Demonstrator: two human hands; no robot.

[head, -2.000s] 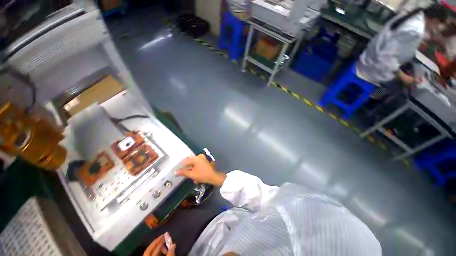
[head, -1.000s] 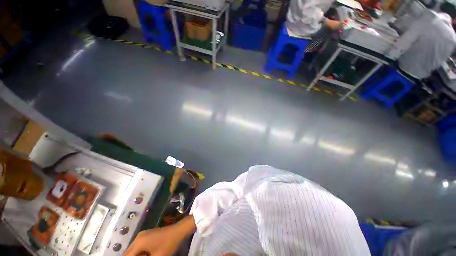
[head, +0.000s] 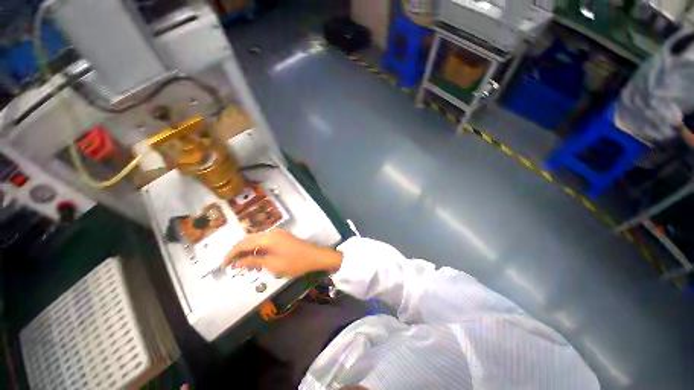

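Note:
My right hand (head: 281,255) reaches over the front of the white press base (head: 183,293), with its fingers bent down; whether it holds anything is blurred. The brass-coloured press head (head: 217,167) stands low over the rear orange-brown nest, where a bit of a white housing (head: 245,198) shows. Another nest (head: 261,215) lies just in front of it, and a third nest (head: 205,223) lies to the left. Only a small skin-coloured patch at the bottom edge may be my left hand (head: 185,387); the rest is out of frame.
A white sheet with rows of slots (head: 87,331) lies on a tan stack at lower left. A control knob (head: 261,288) sits on the press's front edge. A yellow hose (head: 114,181) curves behind. A person in a pale smock sits at upper right.
The view has swung back toward the press. My right hand has moved from the base's front edge inward over the base. The press head now stands over the rear nest.

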